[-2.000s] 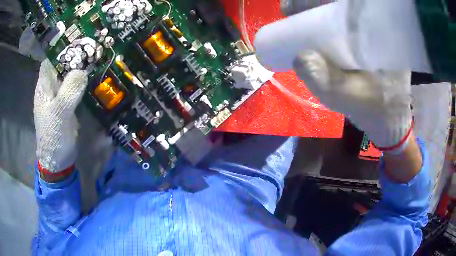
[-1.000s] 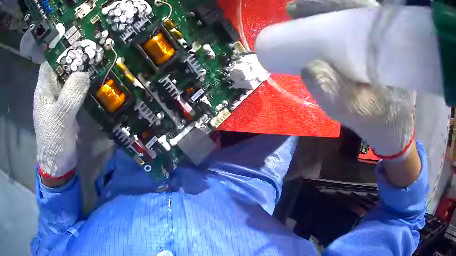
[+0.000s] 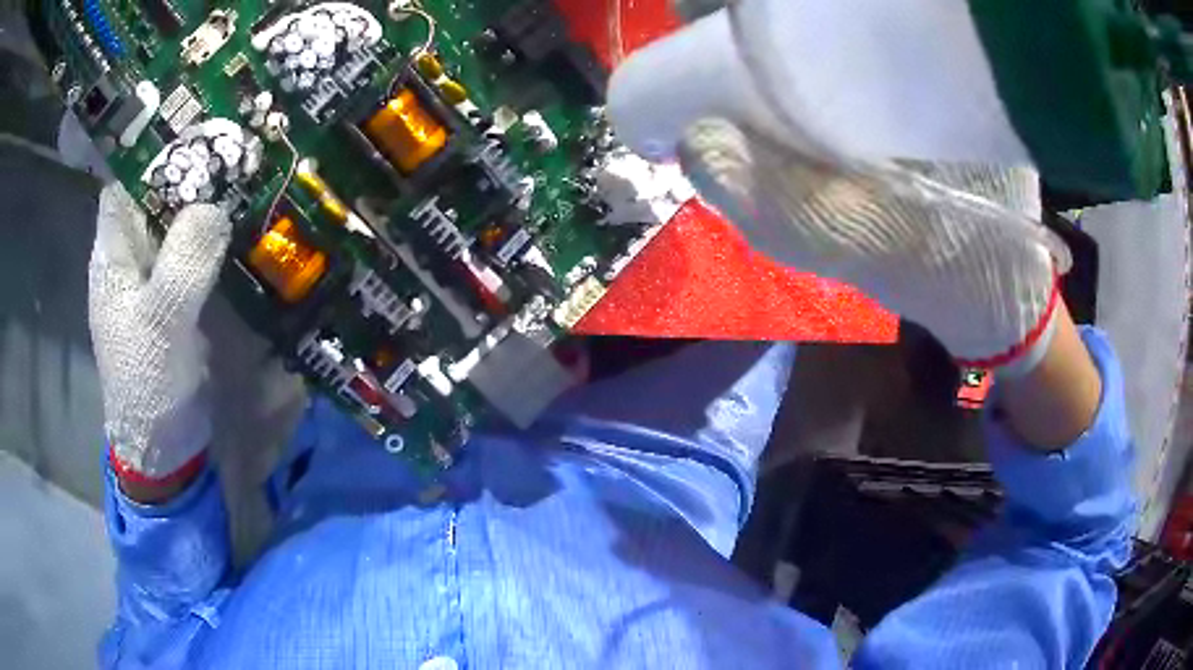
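Note:
A large green circuit board [image 3: 536, 196] lies tilted at the upper left, with two orange-yellow transformers [image 3: 407, 131] and white-coated coils [image 3: 203, 165]. My left hand [image 3: 157, 308], in a knitted glove with a red cuff, grips the board's left edge, thumb on top. My right hand [image 3: 890, 236], gloved alike, is shut around the fat white dispensing syringe [image 3: 877, 79], whose dark green cap [image 3: 1066, 92] is at the upper right. The syringe's narrow end is over the board's right edge, beside a white-coated block [image 3: 641, 187]. The needle tip is not clearly visible.
A red foam sheet [image 3: 746, 295] lies under and right of the board. A clear hose [image 3: 968, 196] crosses my right glove. Black totes [image 3: 903, 537] stand at the lower right. A grey box component [image 3: 523, 376] sits at the board's lower edge, near my blue clothing.
My right hand and the syringe have shifted left and the green cap shows more. The hose now crosses the right glove. The left hand keeps its grip, and the board has barely moved.

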